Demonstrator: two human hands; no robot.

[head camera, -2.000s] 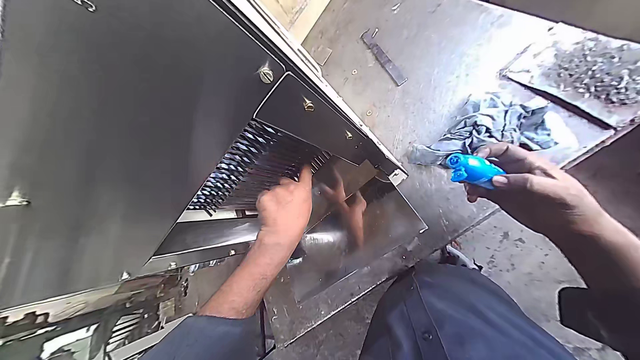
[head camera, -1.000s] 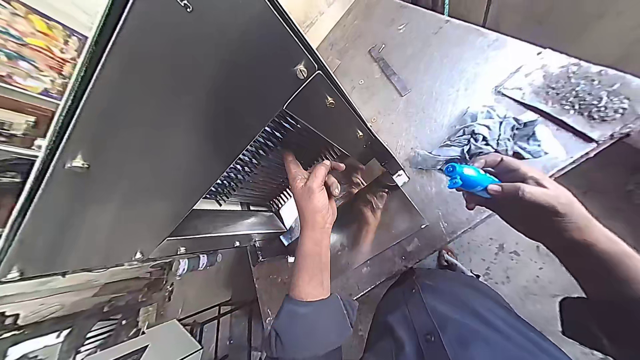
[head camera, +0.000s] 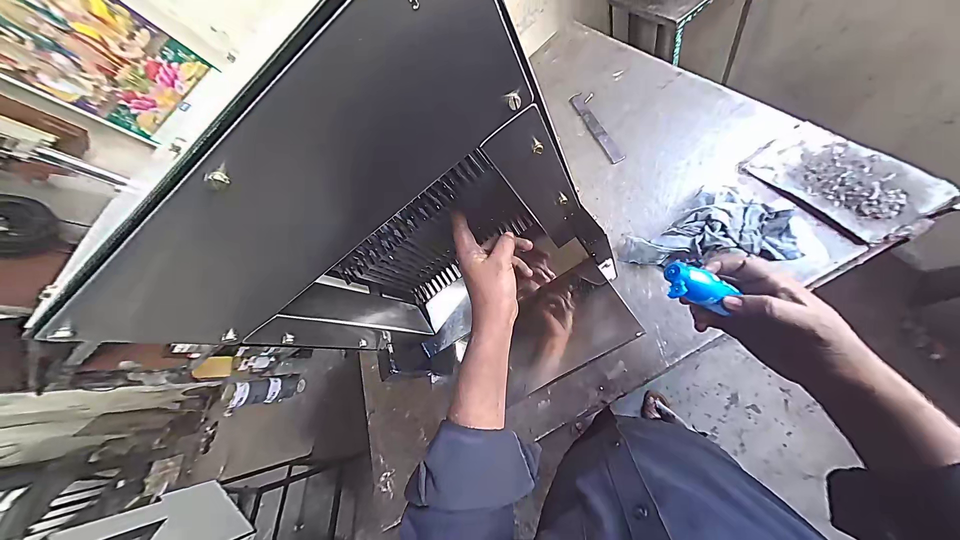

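Observation:
A large dark metal housing [head camera: 360, 135] with screws along its edges stands at an angle on the left and centre. In its opening are rows of thin dark metal fins [head camera: 412, 240]. My left hand [head camera: 489, 274] reaches into this opening, its index finger extended at the fins and the other fingers loosely bent; it holds nothing that I can see. A shiny metal plate [head camera: 577, 330] beside it reflects the hand. My right hand [head camera: 765, 300] grips a small blue plastic object [head camera: 701, 288], perhaps a bottle or tube, over the edge of the workbench.
On the grey metal workbench [head camera: 645, 105] lie a flat metal bar [head camera: 598, 129], a crumpled grey cloth [head camera: 735, 225] and a tray [head camera: 780, 184] of metal scraps. A black metal frame [head camera: 289, 495] and a light panel [head camera: 199, 514] are at lower left. A flowered picture [head camera: 112, 67] is at upper left.
My left hand has shifted along the fins, and its index finger now points away from the bent fingers. My right hand keeps hold of the blue object. The view has swung somewhat.

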